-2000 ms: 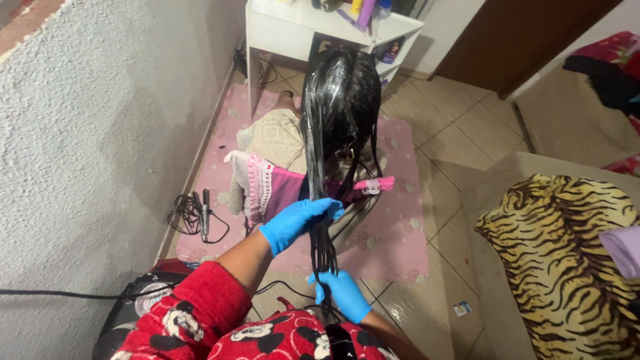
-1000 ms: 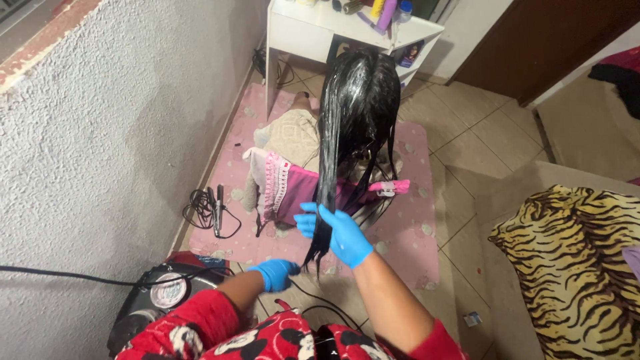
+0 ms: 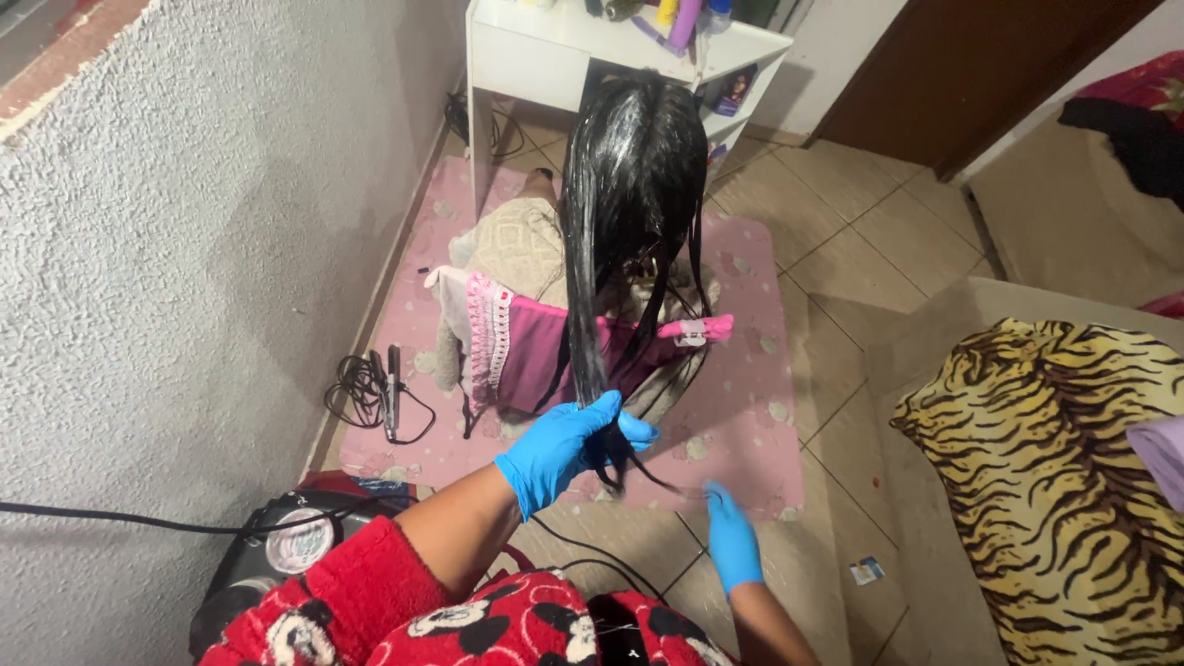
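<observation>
A seated person's long, wet-looking black hair [image 3: 638, 157] hangs down over their back, near the middle of the view. In a blue glove, my left hand [image 3: 564, 449] grips a gathered lock close to its ends, with loose tips hanging below the fingers. My right hand [image 3: 733, 541], also gloved in blue, is lower and to the right, its fingers close together at the end of a thin strand; whether it pinches the strand cannot be told. A purple towel with a pink and white lace edge [image 3: 527, 347] lies across the person's back, with a pink-handled item [image 3: 698, 330] at its right end.
A white desk [image 3: 536, 55] with bottles stands beyond the person. Left on the pink mat [image 3: 749, 370] lies a flat iron [image 3: 390, 393] with a coiled cord. A black round-topped object [image 3: 268, 546] sits lower left, a cable crossing it. Tiger-print fabric [image 3: 1045, 444] covers furniture at right.
My left hand has moved from the lower left up to the lock and closed on it. The right hand has left the lock and moved down to the right.
</observation>
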